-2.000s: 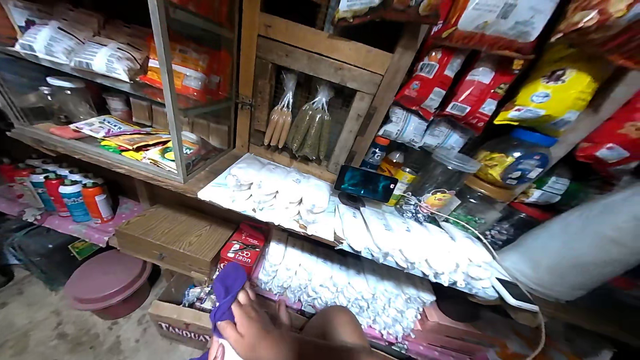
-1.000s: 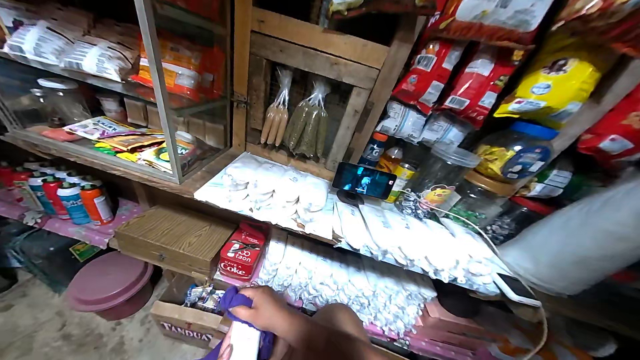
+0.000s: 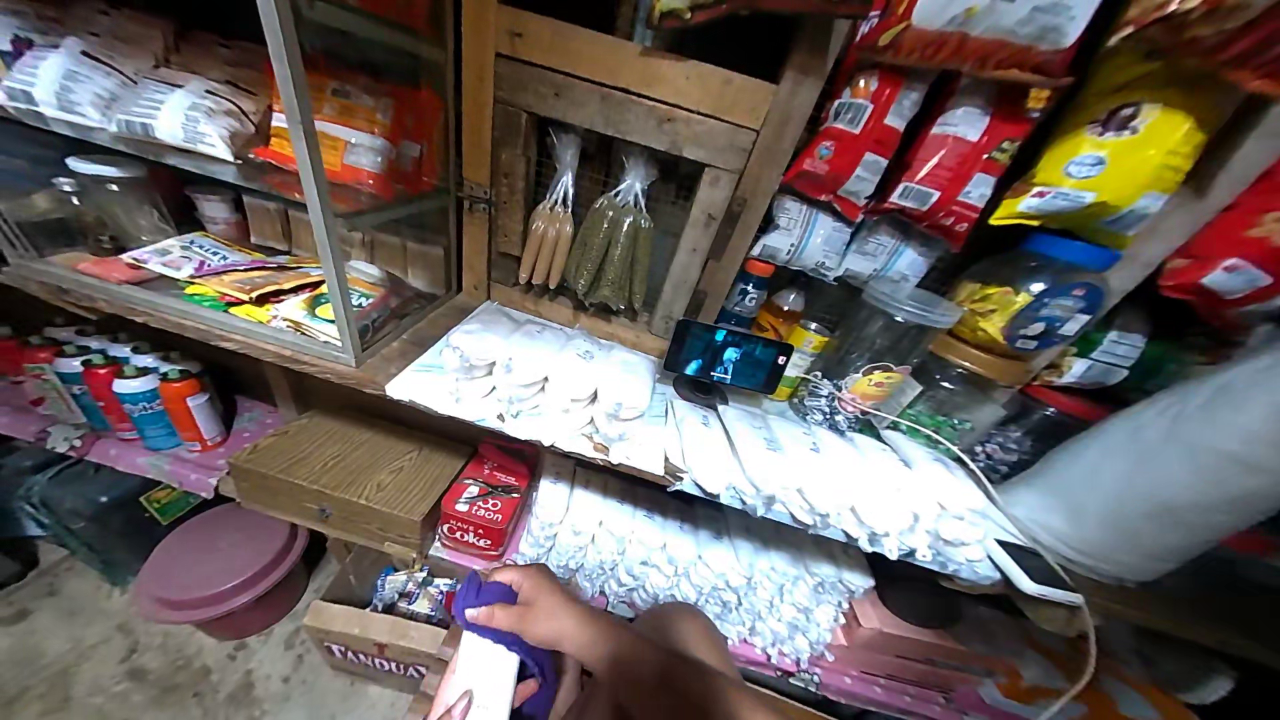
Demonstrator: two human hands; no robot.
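At the bottom of the head view, my right hand [image 3: 530, 605] grips a bunched purple cloth [image 3: 485, 595] against the upper end of a white flat object [image 3: 482, 675]. My left hand [image 3: 458, 708] shows only in part at the lower edge, with fingertips on both sides of the white object. The cloth wraps over its top and hangs along its right side. The object's lower end is cut off by the frame, so what exactly it is cannot be told.
Filled white plastic bags [image 3: 560, 375] line the wooden shelf, with more below. A lit smartphone [image 3: 728, 357] stands on it; a white phone [image 3: 1035, 572] lies near a cable. A wooden box [image 3: 350, 480], red tin [image 3: 485, 500], cardboard box [image 3: 365, 640] and lidded pink tub [image 3: 222, 570] are left.
Two seconds ago the purple cloth stood up higher above my right hand. It is now lower and bunched around the white object, more of which shows.
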